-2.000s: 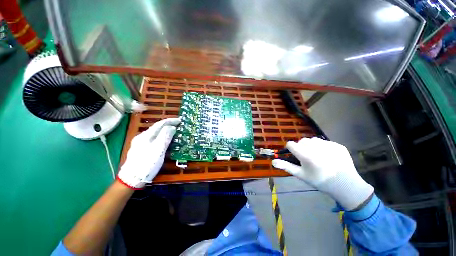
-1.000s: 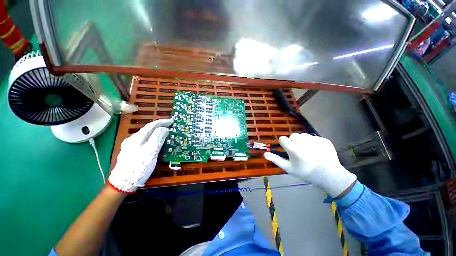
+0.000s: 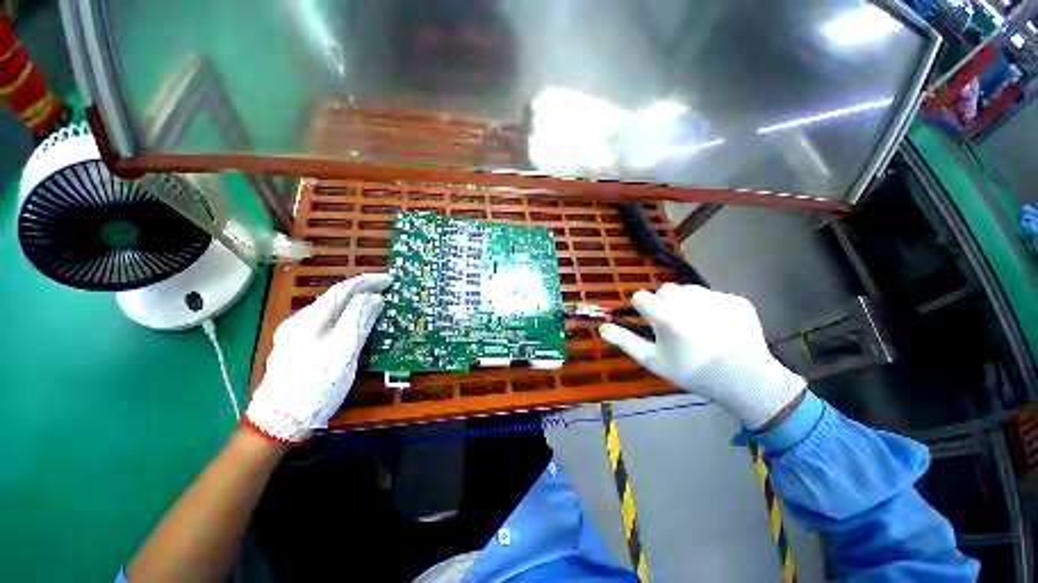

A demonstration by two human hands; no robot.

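The green circuit board (image 3: 455, 308) lies flat on the orange-brown slotted tray (image 3: 455, 408), with white connectors on its near edge and a pale glare right of its middle. My left hand (image 3: 319, 362), in a white glove with a red cuff edge, holds the board's left edge. My right hand (image 3: 715, 347), in a white glove, holds small cutters (image 3: 592, 311) with a metal tip and a bit of red. The tip is at the board's right edge; I cannot tell if it touches. The glove hides most of the handles.
A clear hood (image 3: 455, 91) with a brown lower edge slants over the tray's rear. A white fan (image 3: 120, 228) stands left. A black elongated thing (image 3: 651, 241) lies at the tray's right rear. A blue cord (image 3: 501, 429) runs along the tray's front.
My right hand and the cutters have moved up along the board's right edge. The view has shifted since the earliest frame. My left hand has stayed on the board's left edge.
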